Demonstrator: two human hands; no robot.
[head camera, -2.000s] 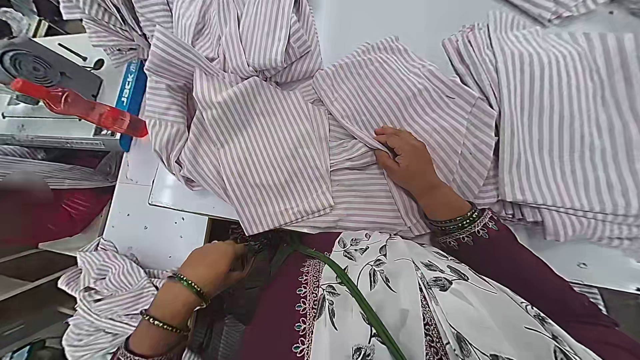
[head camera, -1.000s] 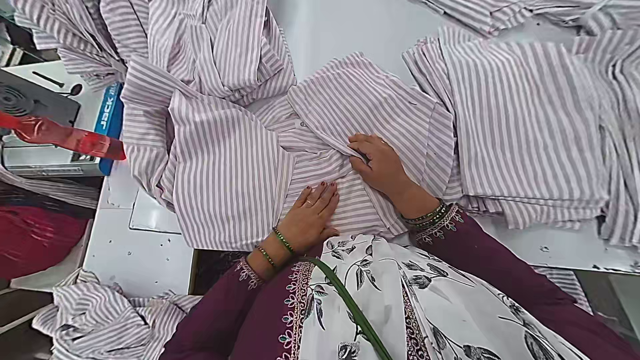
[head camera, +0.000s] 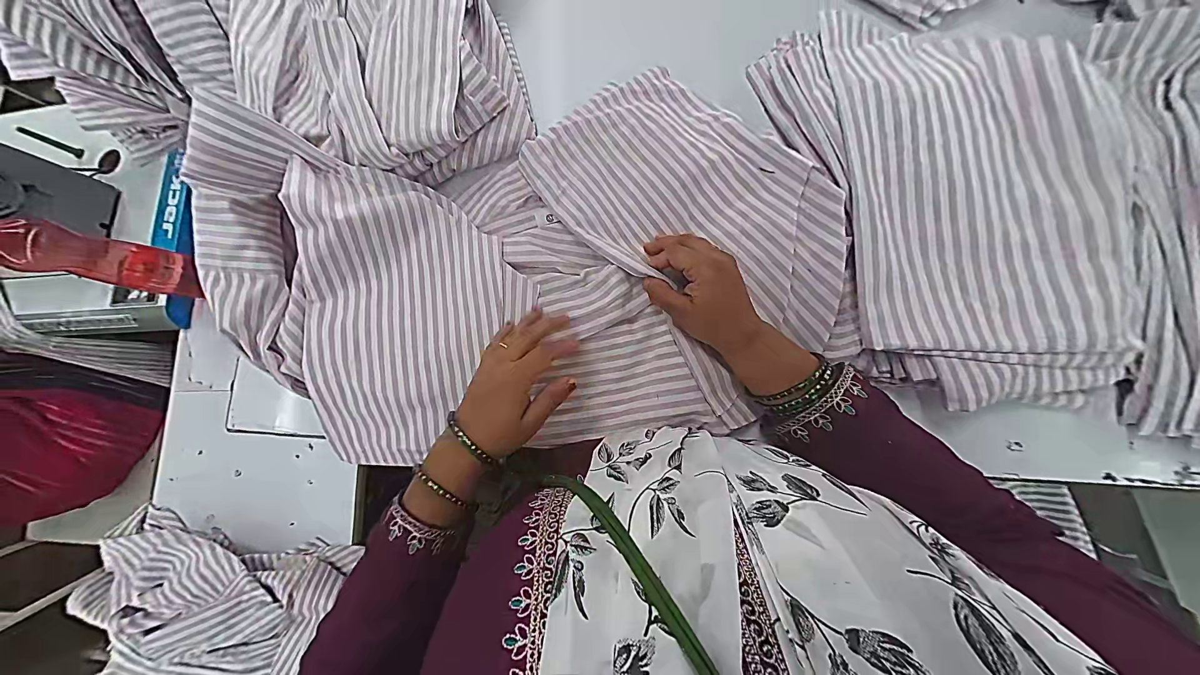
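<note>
A purple-and-white striped garment (head camera: 394, 300) lies spread on the white table in front of me, with a small button or snap (head camera: 548, 217) near its middle. My left hand (head camera: 518, 380) is over the lower middle of the cloth, fingers apart, slightly blurred, with a ring and bangles. My right hand (head camera: 703, 295) pinches a folded edge of the right-hand striped panel (head camera: 684, 178) between thumb and fingers. Whether the two panels are one piece cannot be told.
Folded striped pieces (head camera: 984, 206) are stacked at the right. More striped cloth (head camera: 375, 75) is heaped at the back left, beside a sewing machine box (head camera: 173, 216) and a red translucent object (head camera: 94, 258). Another heap (head camera: 225, 600) lies low at the left, below the table edge (head camera: 258, 473).
My left hand, low at the table edge by my lap two seconds ago, has come up onto the cloth. My right hand has stayed at the panel's folded edge. The view has shifted right.
</note>
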